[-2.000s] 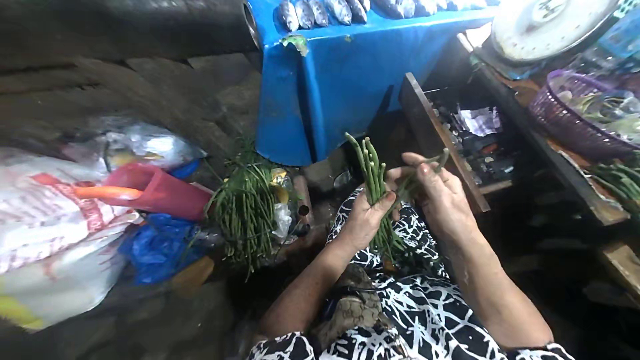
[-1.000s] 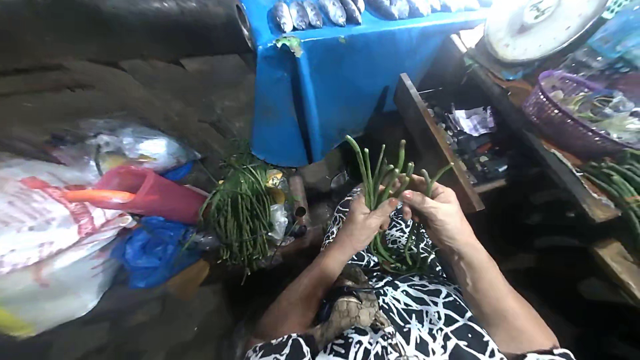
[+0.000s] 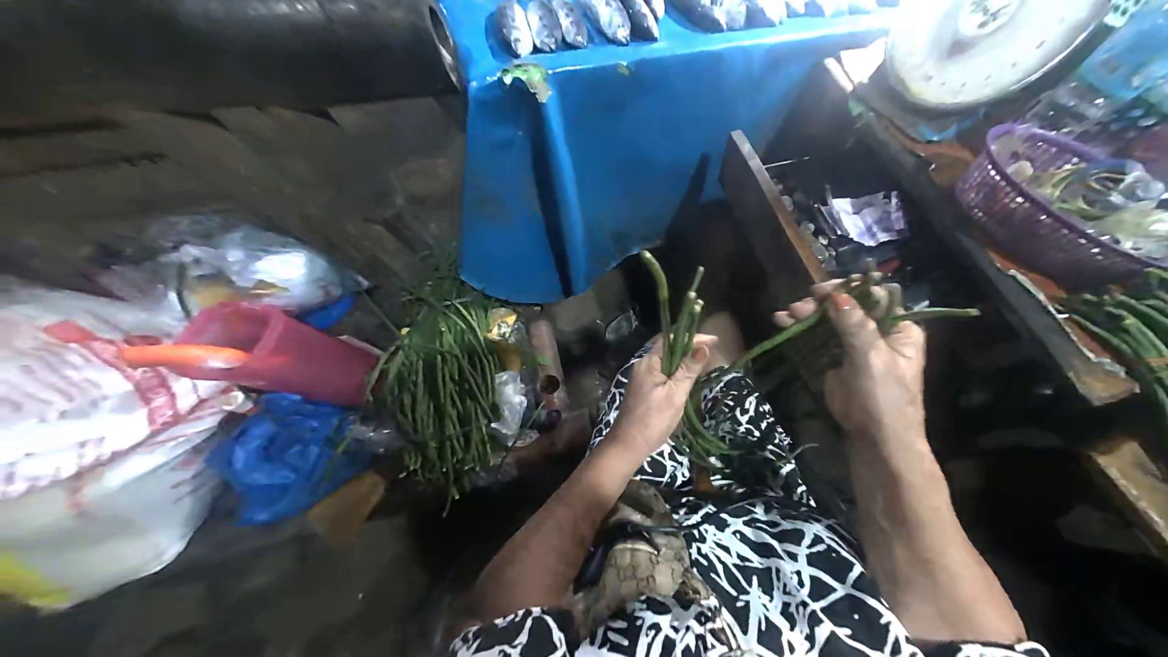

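Observation:
My left hand point(image 3: 662, 388) is closed around several long green beans point(image 3: 676, 324), whose ends stick up above the fist and whose other parts hang down over the lap. To its right, my right hand point(image 3: 862, 338) grips more green bean stalks point(image 3: 935, 313); one runs down-left toward the left hand, another points out to the right. A bigger bunch of long green beans point(image 3: 443, 392) lies left of my left hand, near the floor.
A blue-covered table point(image 3: 639, 155) with small fish point(image 3: 607, 18) is ahead. An open wooden drawer point(image 3: 776, 210) holds coins and paper. Right are a scale point(image 3: 995, 46) and a purple basket point(image 3: 1049, 219); left, a pink plastic container point(image 3: 274, 351), a blue bag point(image 3: 287, 456) and white sacks point(image 3: 82, 411).
My right hand has moved up and right, away from my left hand, with bean stalks in it. My left hand still holds its beans; fewer ends now show above it than one second ago.

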